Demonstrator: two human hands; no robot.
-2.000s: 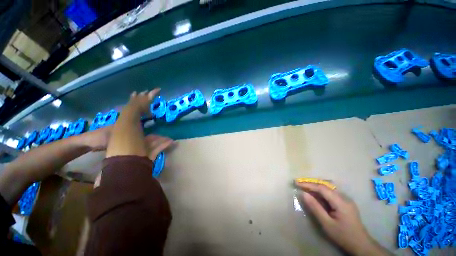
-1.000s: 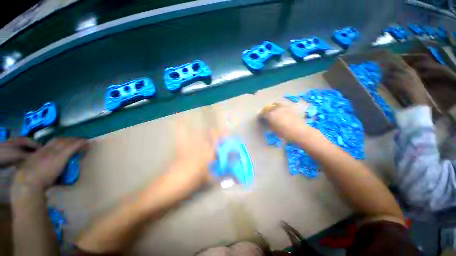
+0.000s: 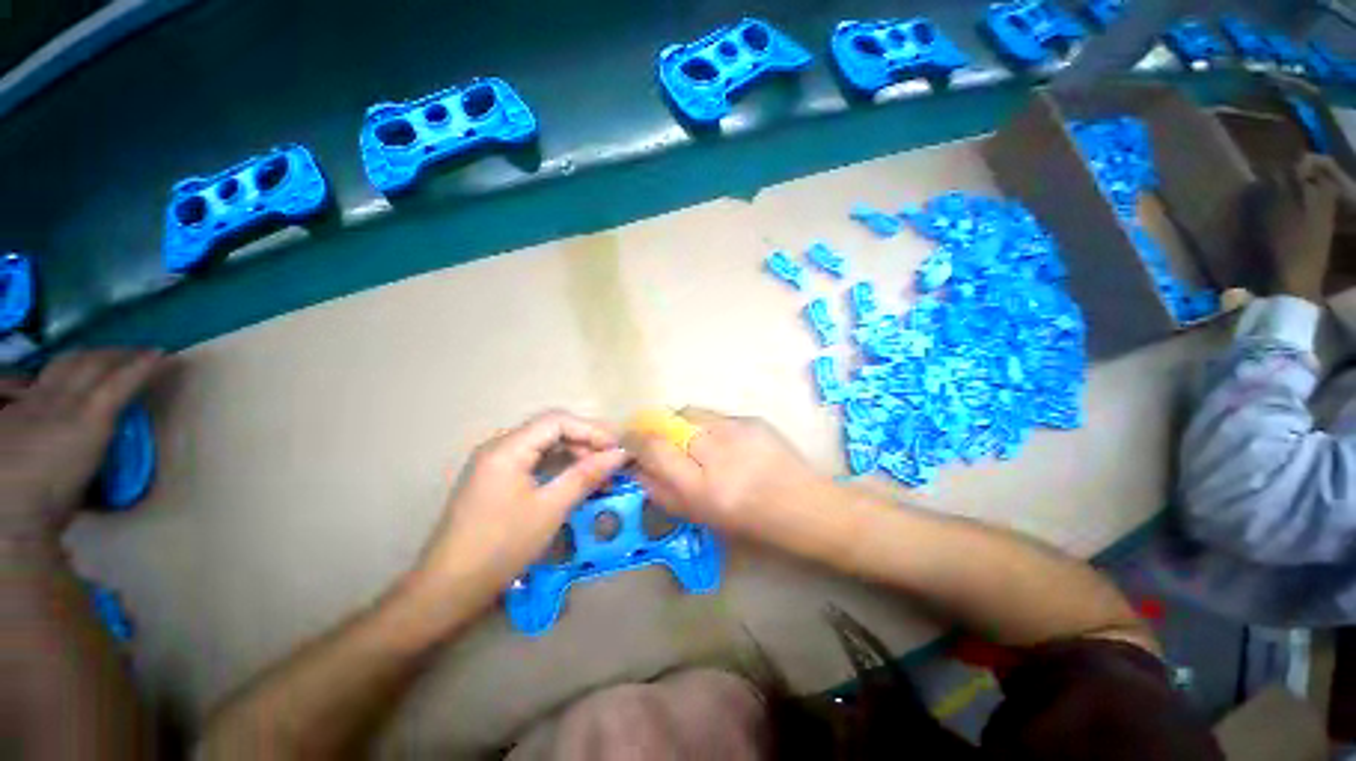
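A blue controller shell (image 3: 607, 526) lies on the tan cardboard sheet (image 3: 372, 387) in front of me, its grips towards me. My left hand (image 3: 524, 491) is at the shell's upper left, thumb and finger at its top edge. My right hand (image 3: 714, 464), with a yellow finger cover (image 3: 666, 430), is at its upper right, fingertips by the top edge. Both hands touch the shell and cover its upper corners. Whether a small blue part is between the fingertips cannot be seen. A heap of small blue parts (image 3: 967, 350) lies to the right.
Blue shells (image 3: 446, 131) stand spaced along the green conveyor belt (image 3: 595, 127) beyond the cardboard. A neighbour's hand (image 3: 67, 431) is at the left edge by another shell (image 3: 128, 455). At right, another person's sleeve (image 3: 1264, 446) is beside a cardboard box (image 3: 1093, 260) holding blue parts.
My right hand has moved from the parts heap to the shell. My left hand has brought the shell down onto the cardboard, and both hands now meet at its top edge.
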